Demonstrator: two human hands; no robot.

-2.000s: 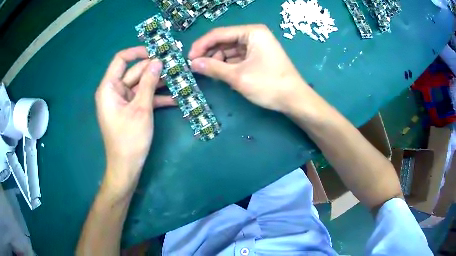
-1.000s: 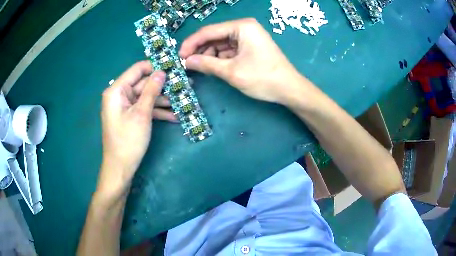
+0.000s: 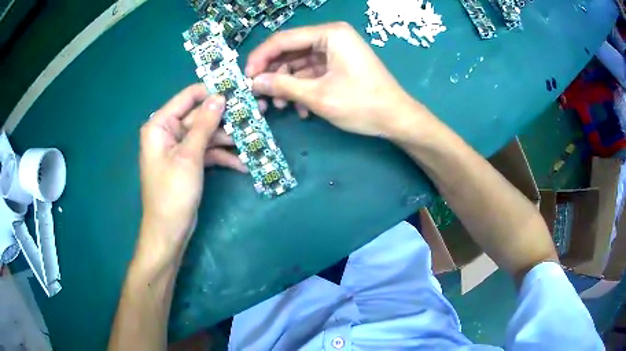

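Note:
A narrow PCB panel strip [image 3: 240, 115] with a row of repeated small boards lies slanted in front of me, its top end tilted left. My left hand [image 3: 180, 147] grips its left edge between thumb and fingers near the middle. My right hand [image 3: 326, 79] is at the strip's right edge, thumb and index finger pinched together on a tiny white piece [image 3: 248, 83], mostly hidden by the fingertips. A pile of white pieces [image 3: 403, 22] lies beyond my right hand.
Overlapping PCB strips [image 3: 254, 12] lie at the far edge, and a second group [image 3: 484, 17] at far right. A white ring [image 3: 42, 173] and white bands [image 3: 42, 240] are at left. Open cardboard boxes [image 3: 573, 226] and a red and blue object [image 3: 592, 113] are below at right.
The strip and my left hand are slightly lower and further left than in the oldest frame. My right hand has moved slightly left with the strip and stays at its right edge.

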